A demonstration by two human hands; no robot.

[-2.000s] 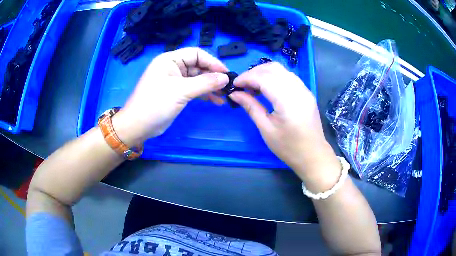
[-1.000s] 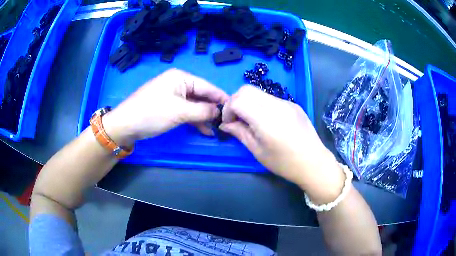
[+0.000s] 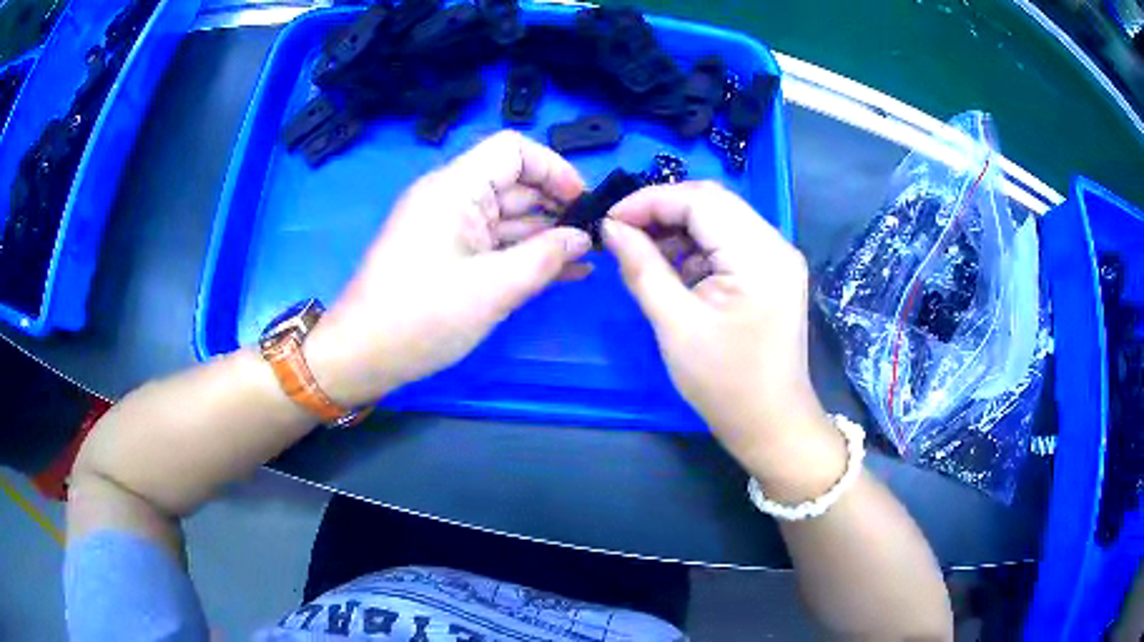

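Observation:
My left hand (image 3: 439, 263) holds a matte black plastic housing (image 3: 600, 205) between thumb and fingers over the middle of the blue work tray (image 3: 502, 399). My right hand (image 3: 728, 301) has its thumb and index fingertip at the housing's right side. Whether a small ring is between those fingertips cannot be told. More black housings (image 3: 586, 133) are piled along the tray's far edge. Small shiny black rings (image 3: 730, 148) lie at the tray's right side, partly hidden behind my right hand.
A clear zip-lock bag (image 3: 935, 301) of shiny black parts lies right of the tray. The left parts bin (image 3: 94, 188) and right parts bin (image 3: 1073, 414) hold dark parts. A pale metal rail (image 3: 916, 126) borders a green surface (image 3: 878, 50) beyond.
Both hands have moved away from me, up the tray, since one second ago. The housing now shows more between the fingers, and my right hand covers more of the ring cluster.

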